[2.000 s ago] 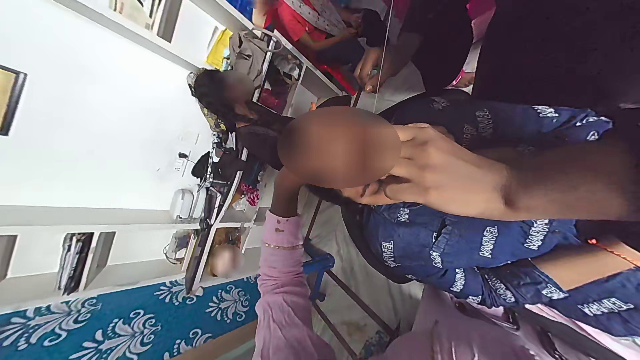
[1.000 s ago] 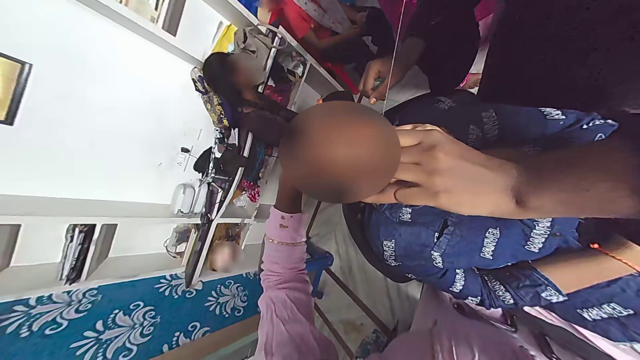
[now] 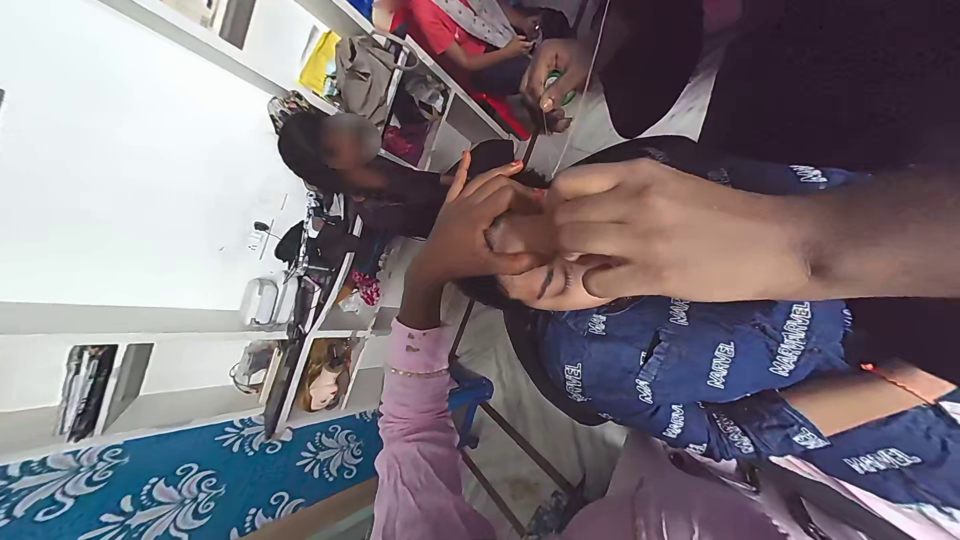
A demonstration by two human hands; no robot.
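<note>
The view lies on its side. My left hand (image 3: 667, 236) comes in from the right edge, fingers curled, at a seated person's tilted face (image 3: 551, 281), covering much of it. A thin thread (image 3: 581, 105) runs from its fingertips past the top edge. Further up, my right hand (image 3: 555, 79) is closed on a small green spool (image 3: 553, 79), at the end of a black sleeve. Another person's hand (image 3: 469, 225), with a pink sleeve, is spread on the seated person's forehead. That seated person wears a blue patterned shirt (image 3: 720, 360).
A person in dark clothes (image 3: 405, 199) is beside the shelf unit (image 3: 345, 292) at left. At the top is a person in red (image 3: 442, 34). A blue stool (image 3: 469, 405) stands behind the seated person's chair. The pink-sleeved person's clothing (image 3: 645, 502) shows at the bottom.
My right hand, with the spool, has moved slightly toward the top of the frame. My left hand stays at the seated person's face.
</note>
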